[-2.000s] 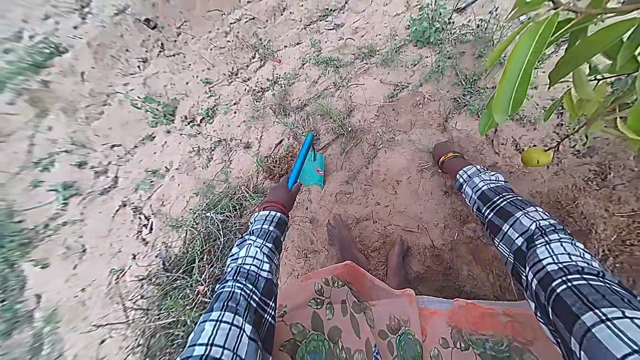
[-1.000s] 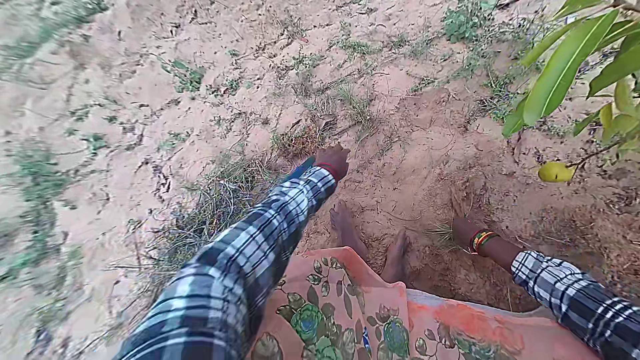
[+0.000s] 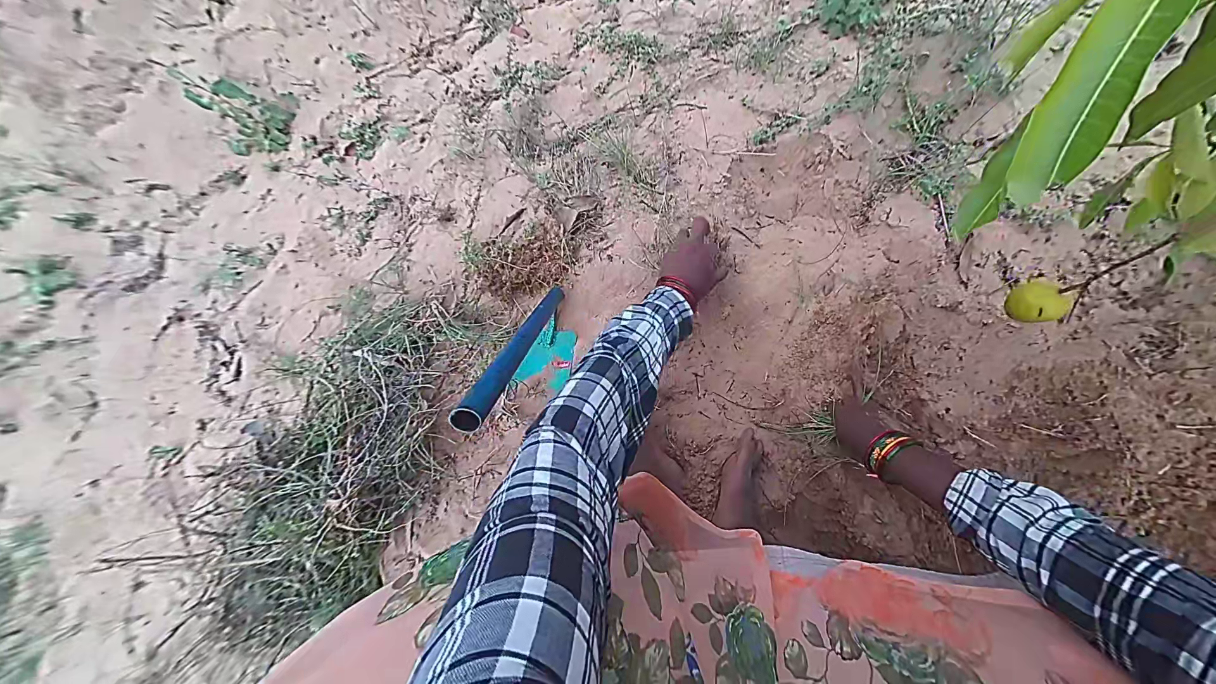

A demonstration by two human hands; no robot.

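Note:
My left hand (image 3: pixel 693 261) reaches down to the sandy soil ahead of my feet, its fingers at small dry weeds; whether it grips any is not clear. My right hand (image 3: pixel 857 427) is low beside my feet, closed around a small tuft of green grass (image 3: pixel 812 427). A tool with a blue tubular handle (image 3: pixel 508 361) and a flat turquoise blade (image 3: pixel 549 356) lies on the ground, left of my left forearm. The forearm may cover part of the blade. Just beyond the handle's far end is a clump of dry brownish weeds (image 3: pixel 527 258).
A heap of pulled grass (image 3: pixel 332 465) lies to the left. At the upper right, a branch with long green leaves (image 3: pixel 1092 114) and a yellow leaf (image 3: pixel 1038 300) hangs over the ground. My bare feet (image 3: pixel 739 480) stand by the skirt's hem. Low weeds (image 3: pixel 249 114) dot the sand.
Two seconds ago my left hand held the blue-handled tool; now the tool lies on the ground and the hand is farther right. My right hand has come down nearer my feet and holds grass.

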